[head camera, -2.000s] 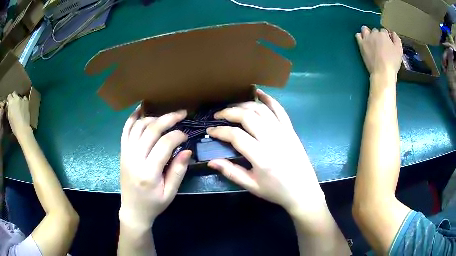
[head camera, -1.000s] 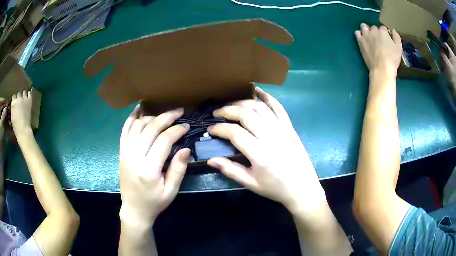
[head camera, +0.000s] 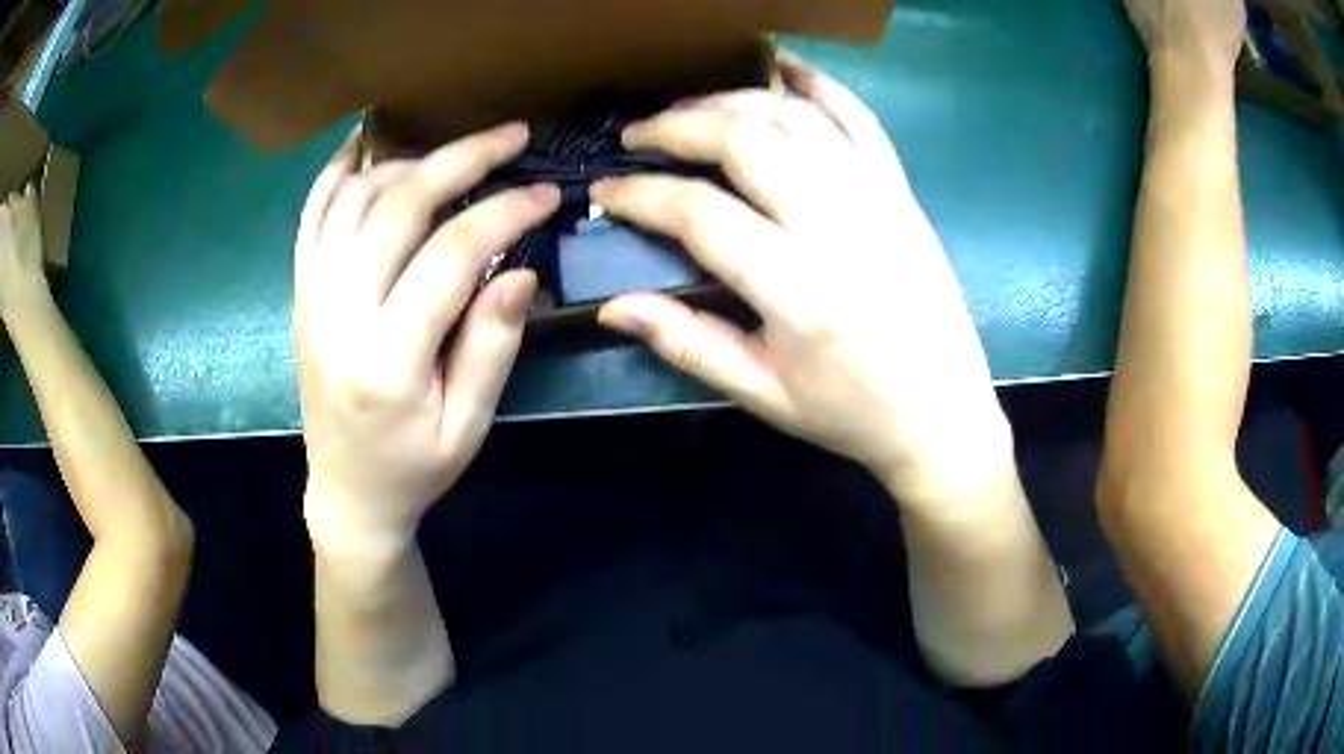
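A small brown cardboard box (head camera: 553, 314) stands at the table edge, its lid (head camera: 516, 59) raised behind and cut off by the top of the picture. Black coiled cables (head camera: 579, 145) fill the box. A grey-blue power adapter (head camera: 627, 262) lies at its near right, a small white tip on its far side. My left hand (head camera: 406, 309) is around the left side, fingertips over the cables. My right hand (head camera: 796, 251) is around the right side, fingers over the cables and adapter, thumb at the near wall. The box sides are partly hidden by my hands.
The green table (head camera: 1017, 162) has a pale curved near edge. At the left, another person's hand is at a brown box (head camera: 61, 203). At the right, another person's arm (head camera: 1179, 295) reaches over the table towards a partly cut-off carton (head camera: 1290, 92).
The view has tilted down, so the box and hands appear higher and the lid is cut off. My hands keep much the same hold around the box.
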